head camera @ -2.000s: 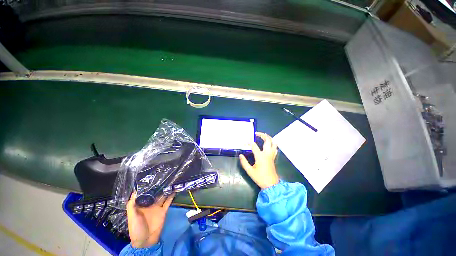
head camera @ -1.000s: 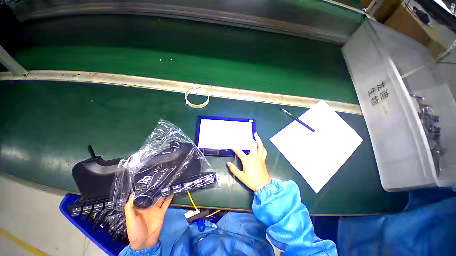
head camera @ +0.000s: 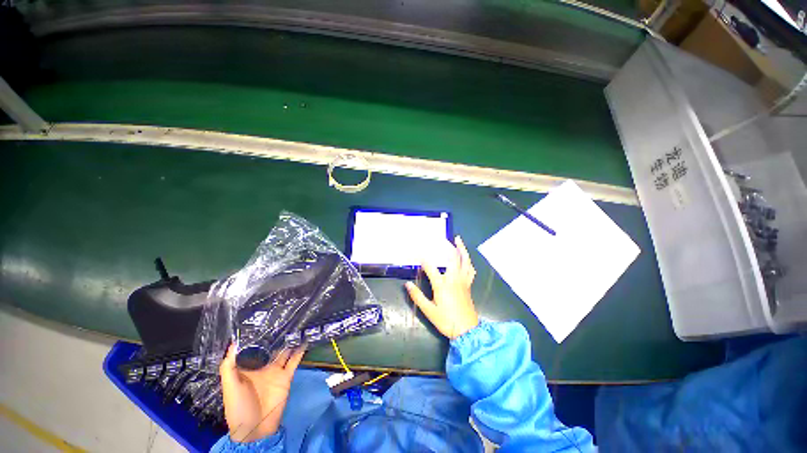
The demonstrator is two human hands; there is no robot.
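Observation:
A black button panel (head camera: pixel 168 311) lies at the bench's near left edge, partly covered by a crinkled clear plastic bag (head camera: pixel 288 239). Its row of pale-marked keys faces me. My left hand (head camera: pixel 257 394) holds the panel from below at the round black knob (head camera: pixel 253 357). The tablet (head camera: pixel 400 239) lies flat with a bright white screen. My right hand (head camera: pixel 449 290) is open, with fingertips at the tablet's lower right part; whether they touch the screen is unclear. Yellow wires (head camera: pixel 342 355) with a connector (head camera: pixel 347 381) hang at the bench edge by my lap.
A blue crate (head camera: pixel 119 358) with several panels is below the bench edge at left. A white sheet (head camera: pixel 559 265) with a pen (head camera: pixel 528 216) lies right of the tablet. A cream ring (head camera: pixel 349 173) is by the pale rail (head camera: pixel 425 165). A translucent tote (head camera: pixel 650 190) stands at right, beside a blue sleeve (head camera: pixel 708 403).
My right hand has moved left from the tablet's right edge to its lower right part. The left hand and panel have barely moved.

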